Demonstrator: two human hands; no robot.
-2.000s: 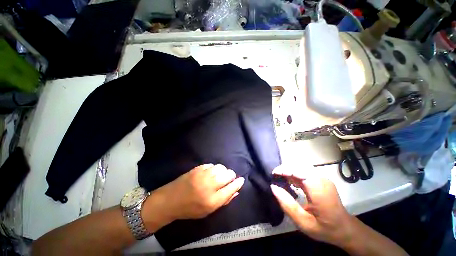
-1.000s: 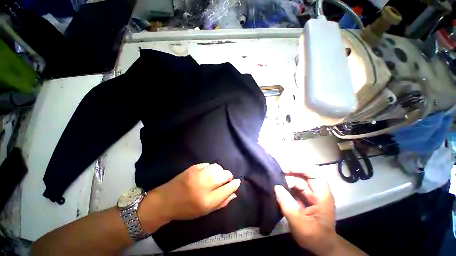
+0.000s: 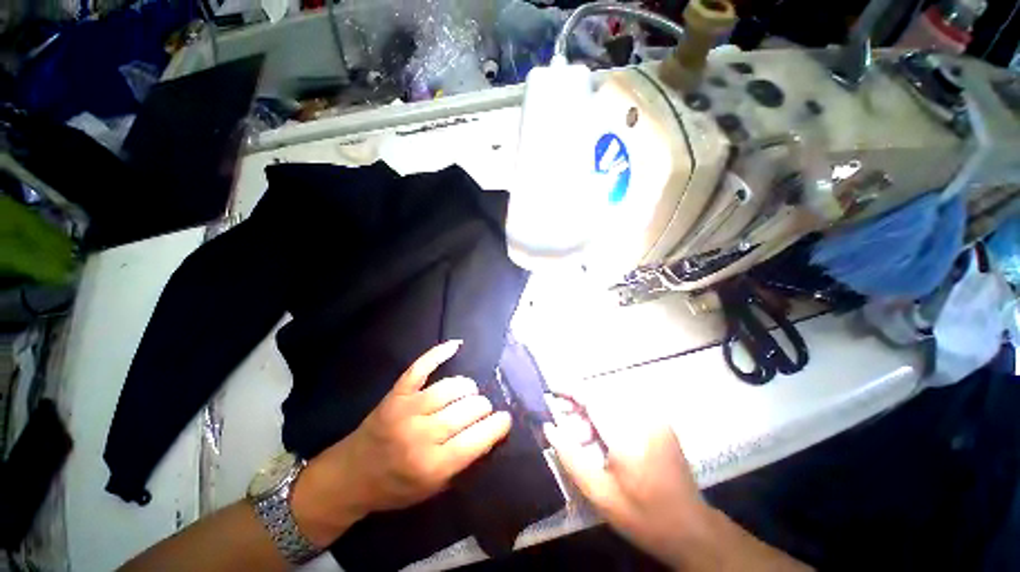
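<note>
A dark part-sewn garment point(image 3: 369, 291) lies on the white machine table, its sleeve-like part spread to the left. My left hand point(image 3: 431, 436), with a watch on the wrist, rests on the cloth, its fingers bent over the fabric. My right hand point(image 3: 615, 453) pinches the garment's right edge, where a narrow strip point(image 3: 521, 378) looks bluish under the lamp. The garment lies left of the needle area. The right fingertips are partly washed out by the light.
The sewing lamp point(image 3: 550, 168) hangs beside the machine head point(image 3: 671, 168). Black shears point(image 3: 765, 341) lie under the machine arm. A light blue bundle point(image 3: 900, 248) hangs at the right. Dark cloth point(image 3: 895, 480) is at the lower right, and a dark slab point(image 3: 36, 475) at far left.
The view has shifted, so the machine head appears further left. The garment's right edge is drawn in and turned, showing a bluish strip. My left thumb or index finger now points up, away from the others.
</note>
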